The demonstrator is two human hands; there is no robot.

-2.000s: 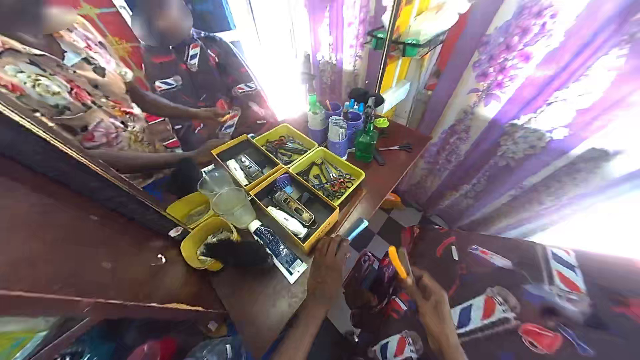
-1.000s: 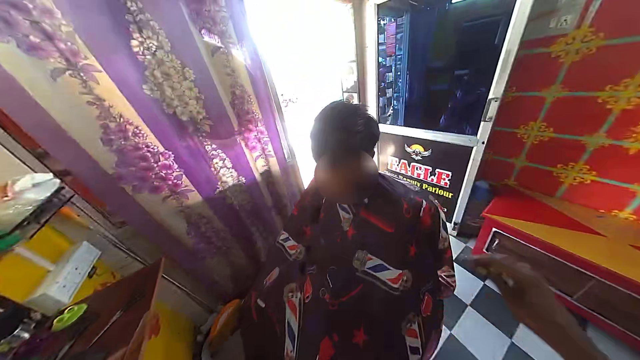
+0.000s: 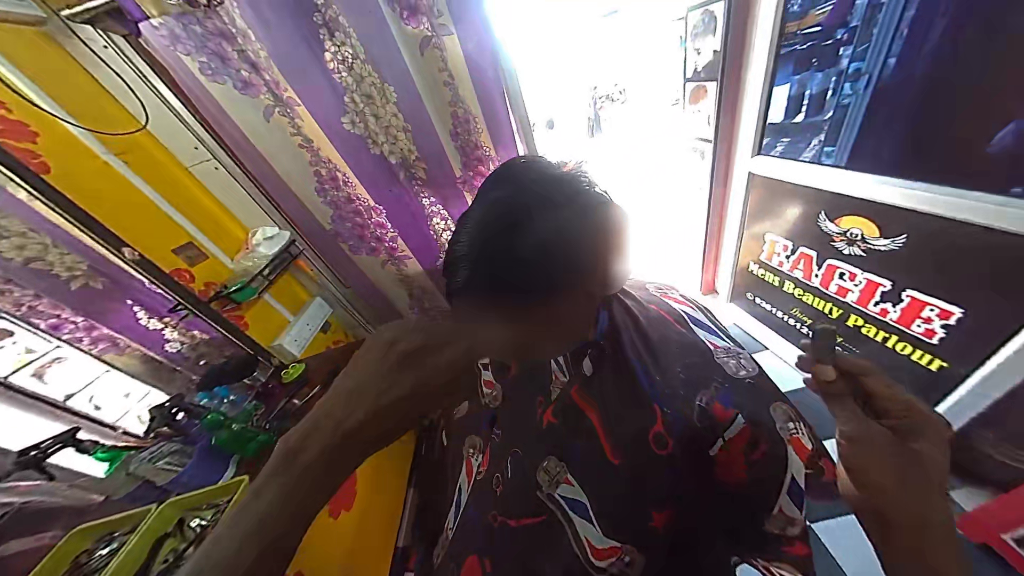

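Note:
A seated person [image 3: 536,240] with short dark hair wears a black barber's cape [image 3: 608,456] printed with barber poles, scissors and combs. My left hand [image 3: 424,356] reaches across to the lower side of this person's head, at the jaw or neck; its fingers are blurred, and whether they hold anything cannot be seen. Off to the right of the caped shoulder, my right hand [image 3: 880,416] is raised, with a small dark object [image 3: 824,346] pinched between thumb and fingers. The kind of object is unclear.
Yellow trays [image 3: 196,512] of metal tools stand at lower left, near green bottles [image 3: 240,432]. A floral curtain [image 3: 352,144] hangs behind the person. At right are a glazed partition with a printed panel [image 3: 848,280] and a red furniture edge [image 3: 996,520].
The view has turned from the tool counter to the seated person. My left hand, earlier on the counter, is now at the person's head. The orange-yellow item earlier in my right hand is not visible.

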